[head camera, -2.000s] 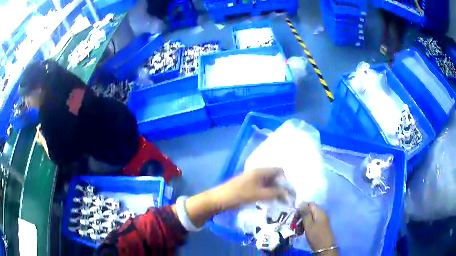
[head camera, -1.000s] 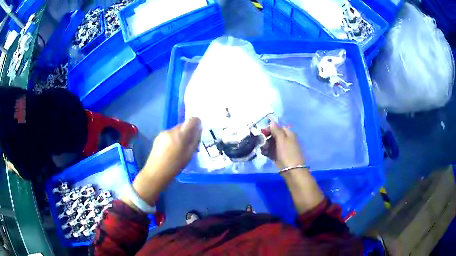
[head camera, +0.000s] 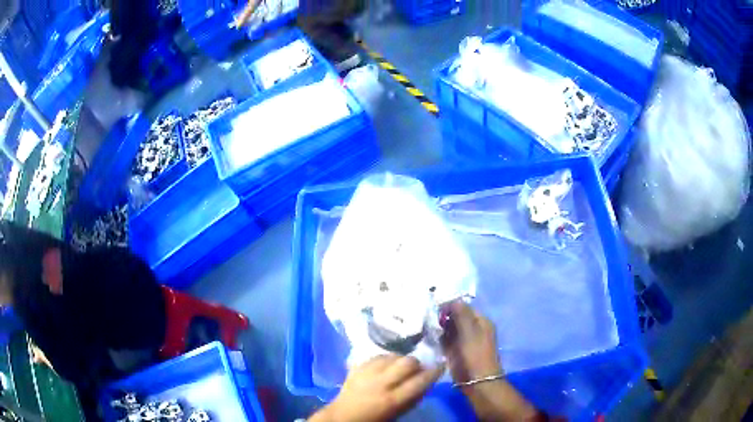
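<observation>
My left hand (head camera: 381, 386) is at the near left side of a white-and-dark product unit (head camera: 396, 328), fingers curled against it. My right hand (head camera: 469, 339) is closed at the unit's right side. The unit looks covered by clear film, but glare hides how far. It is over a large bright white heap of poly bags (head camera: 392, 239) in the left part of the blue packing tote (head camera: 299, 288). One bagged unit (head camera: 548, 208) lies in the tote's far right corner on a flat translucent liner (head camera: 537, 305).
A supply tote (head camera: 216, 367) with bare units is at lower left, by a seated person (head camera: 99, 305) on a red stool (head camera: 194, 317). Blue totes (head camera: 177, 239) stand at far left and far right. A bulky translucent bundle (head camera: 689, 157) lies right.
The view has tilted up since a second ago. My left hand has moved from the unit's left side to its near edge. The unit now looks more covered by film.
</observation>
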